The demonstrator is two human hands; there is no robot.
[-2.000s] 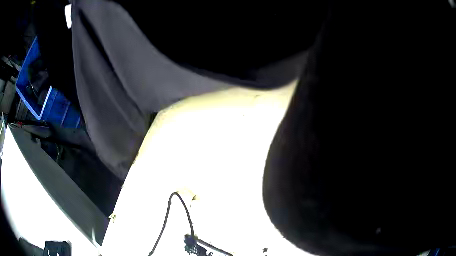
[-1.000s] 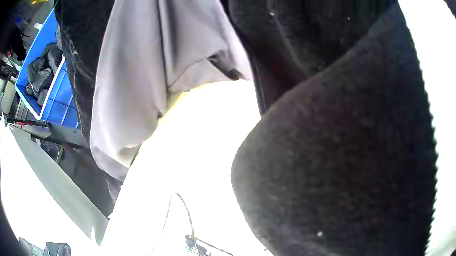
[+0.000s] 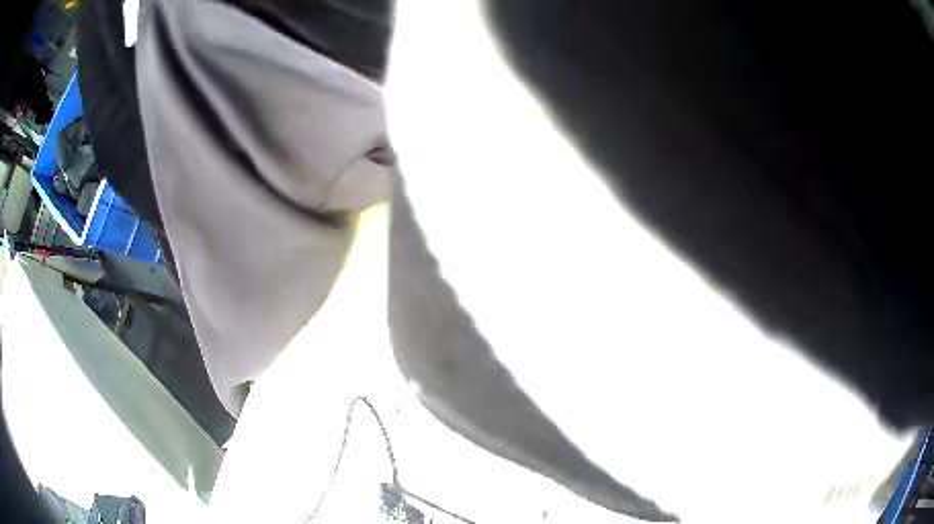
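A large black shape [image 3: 717,194], very close to the camera and lacking detail, fills the right side of the head view. A glaring white band [image 3: 574,246] runs diagonally along its left side; I cannot tell what it is. A dark grey strip of cloth [image 3: 451,353] with a finely jagged edge borders the band over the white tabletop [image 3: 297,420]. Smooth grey cloth [image 3: 241,235] hangs in folds at the upper left, over the table's edge. Neither my left hand nor my right hand can be made out.
A blue bin [image 3: 118,225] with dark cloth in it stands at the left. A pale curved panel [image 3: 77,389] is at the lower left. A thin cable [image 3: 387,440] lies on the table near the bottom. A blue edge [image 3: 909,491] shows at the lower right.
The black shape has shifted up and right, baring the white band. The jagged-edged cloth now shows as a narrow strip. The smooth grey cloth has spread down and left.
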